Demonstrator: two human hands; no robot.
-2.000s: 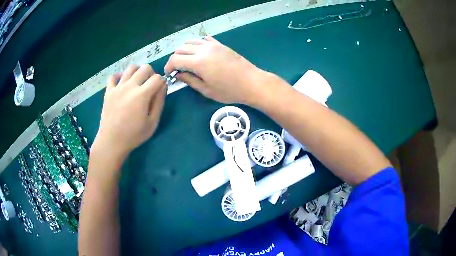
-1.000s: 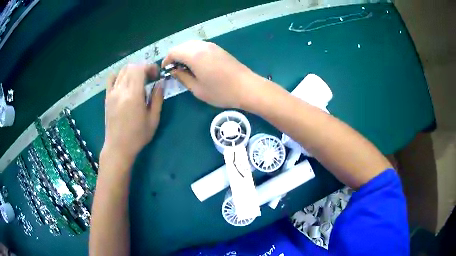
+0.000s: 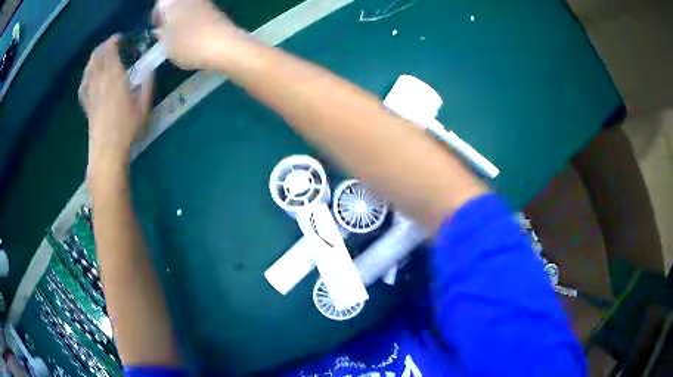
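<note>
My left hand (image 3: 111,92) and my right hand (image 3: 184,33) are at the upper left, over the dark green conveyor belt. A white plastic piece (image 3: 150,62) is held between them, blurred, with a dark, knobbly thing beside it that I cannot make out. My right hand is partly cut by the top edge. Several white handheld fan housings (image 3: 332,259) lie crossed in a pile on the green bench. One round head shows spokes (image 3: 299,184); another shows a radial grille (image 3: 360,205). My right forearm hides part of the pile.
Green and silver circuit board strips (image 3: 66,294) lie at the lower left. A pale rail (image 3: 177,103) edges the bench. Another white fan housing (image 3: 415,97) lies at the right. A thin thread (image 3: 387,12) and small specks are at the far edge. Small parts show at the lower right.
Both hands have moved left and up, from the bench edge across the rail to over the belt, with the white piece. The view has shifted, uncovering more of the right-hand housing.
</note>
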